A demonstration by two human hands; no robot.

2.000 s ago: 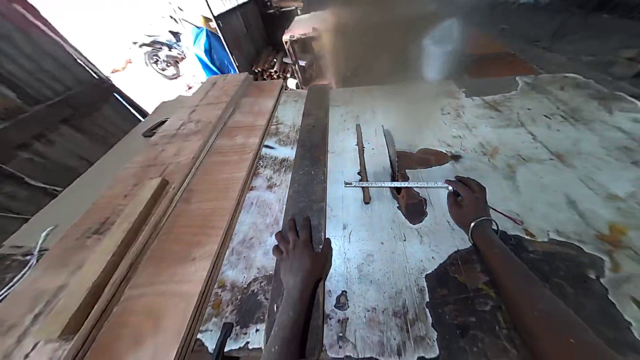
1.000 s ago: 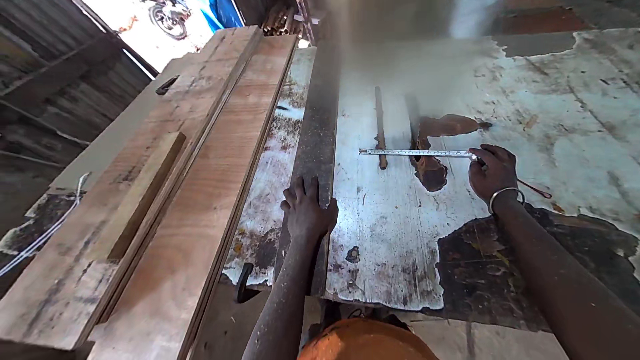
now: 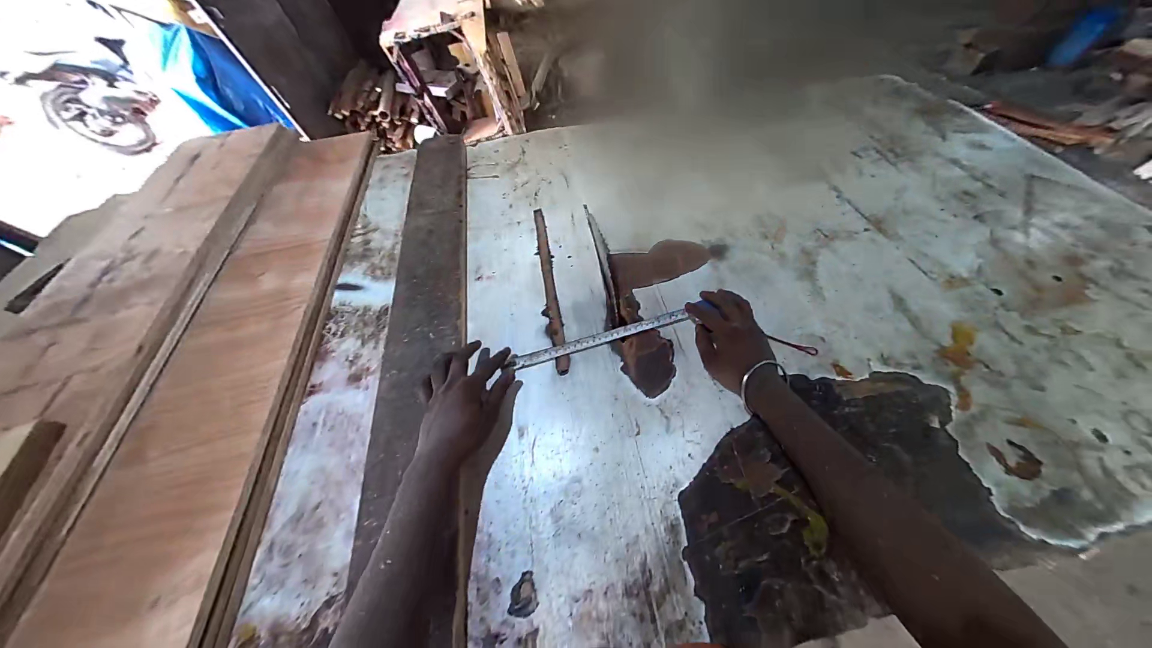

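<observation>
A measuring tape (image 3: pixel 598 339) with a pale blade stretches slantwise over the worn white tabletop (image 3: pixel 576 477). My right hand (image 3: pixel 731 337) is closed around its body, which the fingers mostly hide; a thin red cord (image 3: pixel 794 345) sticks out beside it. At the blade's far end, the fingertips of my left hand (image 3: pixel 468 396) hold the tip, beside the edge of a long dark board (image 3: pixel 423 243). The blade crosses a narrow slot-like gouge (image 3: pixel 550 288) and a brown worn patch (image 3: pixel 648 360) in the surface.
Long wooden planks (image 3: pixel 234 360) lie along the left side, with a shorter wood block (image 3: pixel 25 459) on them. Behind the table stand a wooden frame (image 3: pixel 486 63) and stacked wood pieces (image 3: pixel 382 103). A motorcycle (image 3: pixel 94 99) and a blue tarp (image 3: pixel 202 76) are at the upper left.
My left hand has moved from the dark board to the tape's free end. The tape, level before, now slants down to the left. The view has shifted.
</observation>
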